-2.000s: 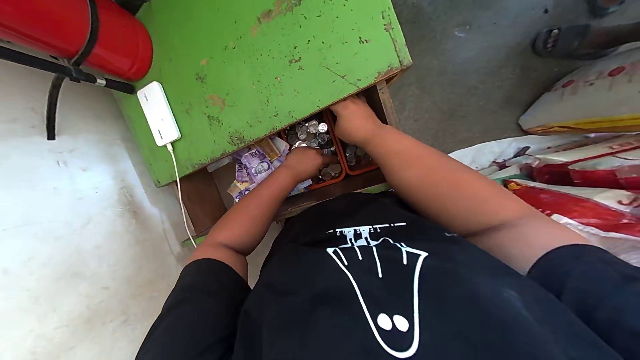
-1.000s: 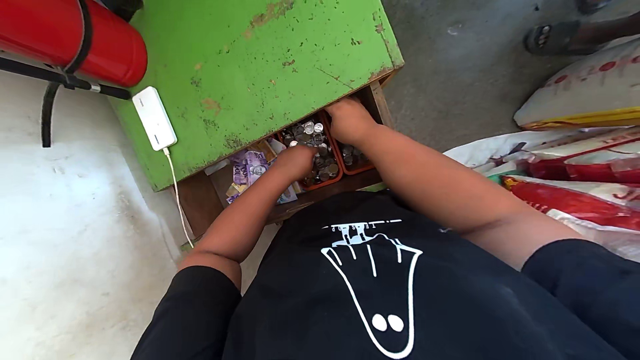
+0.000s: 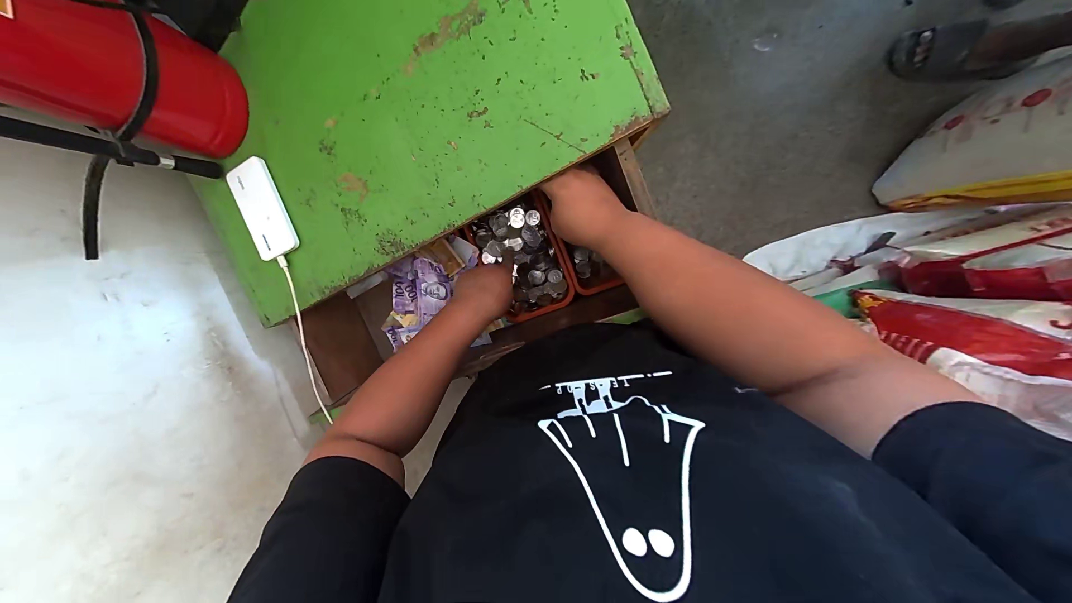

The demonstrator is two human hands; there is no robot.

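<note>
Coins (image 3: 536,276) fill an orange plastic basket (image 3: 529,316) in the pulled-out wooden drawer (image 3: 561,316) of a green table (image 3: 435,109). My left hand (image 3: 486,289) is over the left part of this basket, one finger reaching among the coins; whether it holds any cannot be seen. Purple banknotes (image 3: 419,289) lie in the drawer to the left of that hand. My right hand (image 3: 578,201) reaches under the table edge above a second orange basket (image 3: 599,287), which also has coins in it. Its fingers are hidden by the tabletop.
A white power bank (image 3: 262,208) with a cable lies on the tabletop's left edge. Beside it is a red fire extinguisher (image 3: 184,84) with a black strap. Printed sacks (image 3: 988,335) lie at the right. A person's foot in a dark sandal (image 3: 930,54) shows at the upper right.
My left hand has shifted a little within the coin basket, and more of the coins show than two seconds ago. My right hand stays at the drawer under the table edge.
</note>
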